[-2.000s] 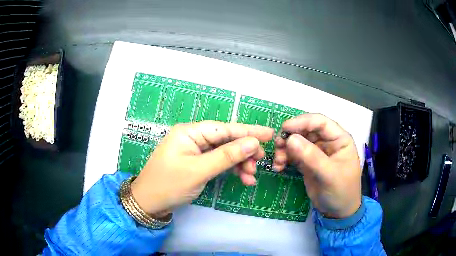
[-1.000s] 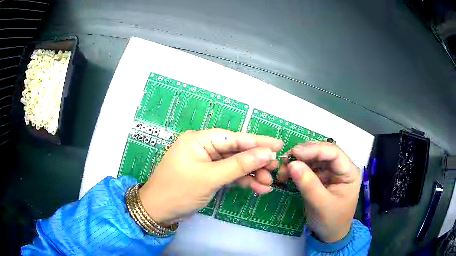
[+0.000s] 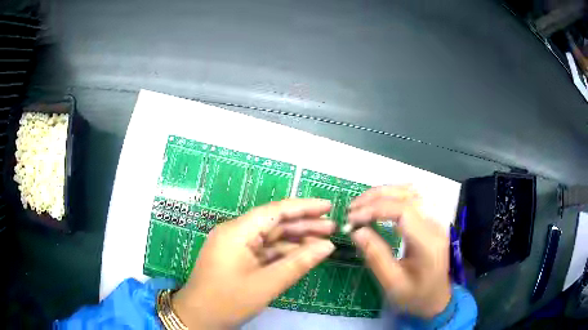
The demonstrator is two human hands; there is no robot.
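Two green PCB panels lie side by side on a white sheet: a left panel and a right panel. My left hand hovers over their middle, fingers curled towards my right hand; its fingertips are blurred and I cannot tell if they grip anything. My right hand is over the right panel, also blurred. A tiny pale piece shows at its thumb and finger tips, in the gap between both hands. Dark round spots run along the left panel's middle band. My hands hide much of both panels.
A black bin heaped with cream pieces is at left. A black bin with small dark parts is at right, with a purple-blue pen beside it. A slim black object lies further right.
The camera view has shifted, so the sheet and panels sit lower. My fingertips have moved slightly apart. A pale piece shows at my right fingertips, where a dark part showed two seconds ago.
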